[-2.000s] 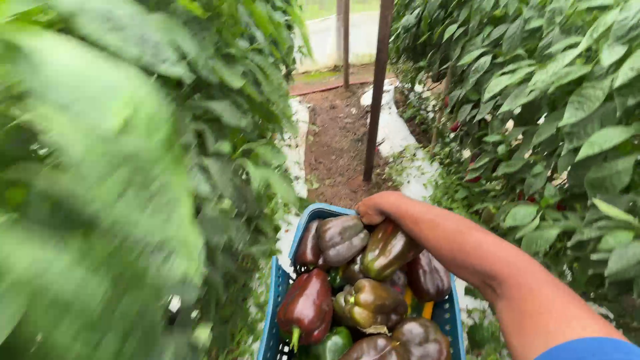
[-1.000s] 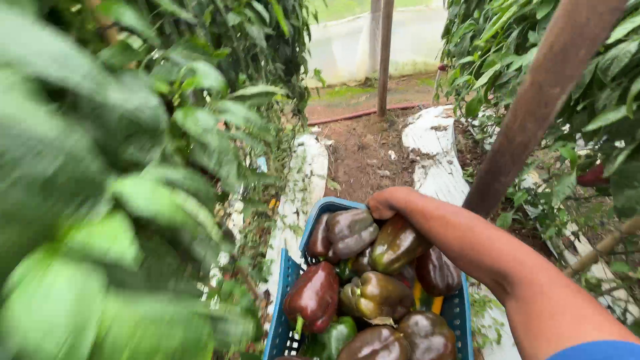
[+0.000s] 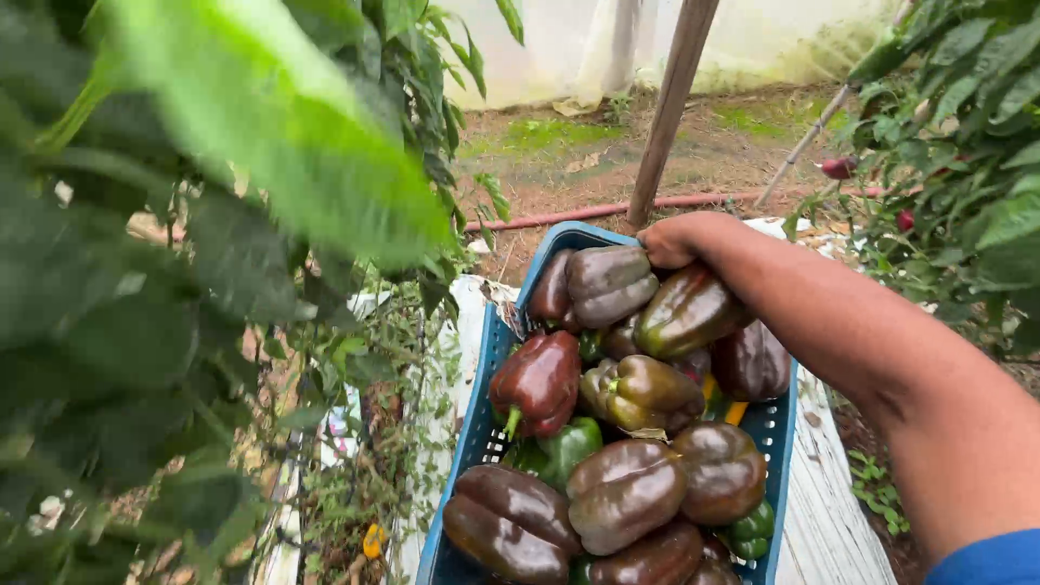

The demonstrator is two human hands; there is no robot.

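My right hand (image 3: 673, 240) grips the far rim of a blue plastic crate (image 3: 479, 406), with the forearm reaching in from the right over the crate's edge. Bell peppers fill the crate. Most are brownish purple, like the large one (image 3: 512, 520) at lower left; a dark red pepper (image 3: 538, 382) lies at the left side and green peppers (image 3: 573, 447) show between the others. Something yellow-orange (image 3: 736, 413) is wedged near the right wall. A dry leaf bit rests on the peppers. My left hand is out of the frame.
Pepper plants (image 3: 122, 325) crowd the left, one leaf (image 3: 301, 138) very near the camera. More plants (image 3: 967, 162) with red fruit (image 3: 838, 168) stand at right. Beyond the crate are a wooden post (image 3: 670, 114), a red hose (image 3: 585, 213) on the soil, and a plastic sheet wall (image 3: 536, 49). White ground sheeting (image 3: 829, 479) lies below.
The view has moved forward along the row with the crate, so the hose and sheet wall are nearer. A slanted post seen at right one second ago is out of view. My right hand keeps its grip.
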